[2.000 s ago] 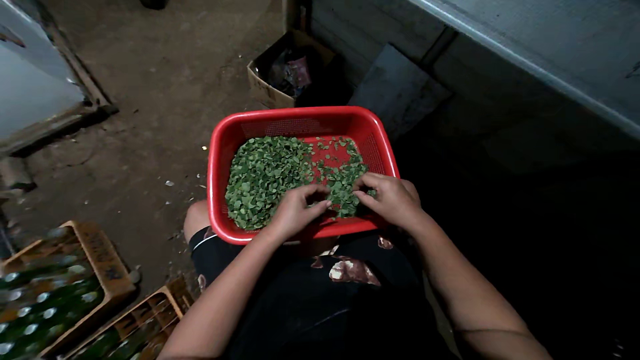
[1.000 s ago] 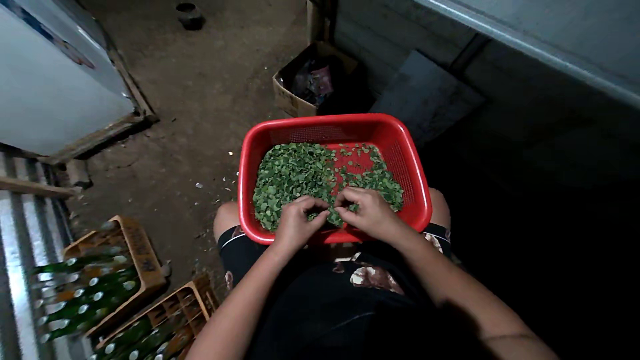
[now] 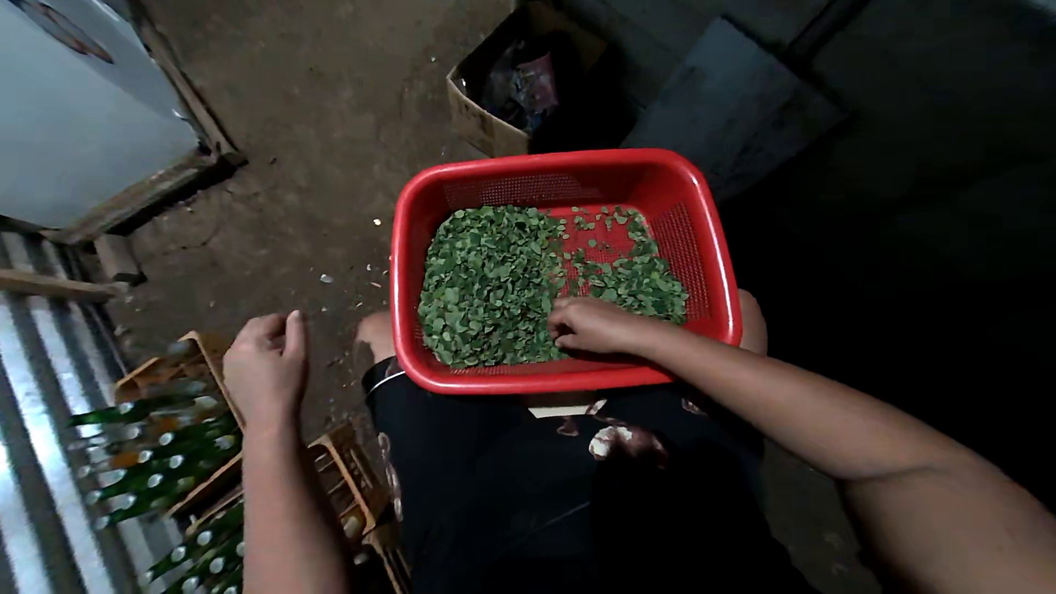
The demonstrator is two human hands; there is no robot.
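Observation:
A red plastic basket point(image 3: 404, 272) with perforated walls rests on my lap. Small green leaves point(image 3: 495, 289) are heaped in its left half, and a smaller heap of leaves point(image 3: 639, 285) lies at the right, with bare red bottom between them. My right hand point(image 3: 598, 326) is inside the basket near the front, its fingers curled down at the edge of the large heap; what lies between the fingertips is hidden. Outside the basket to the left, my left hand point(image 3: 268, 363) is raised over the floor with its fingers curled; whether it holds anything cannot be seen.
Crates point(image 3: 219, 379) of green glass bottles point(image 3: 157, 454) stand at the lower left beside corrugated metal sheeting point(image 3: 41, 462). Beyond the basket are an open cardboard box point(image 3: 487, 124) with refuse and a leaning grey board point(image 3: 734, 107). A white panel in a wooden frame point(image 3: 140, 194) stands at the upper left.
My left hand has left the basket and moved out to the left, away from my right hand. Both hands were together over the leaves before. My right hand remains in the basket.

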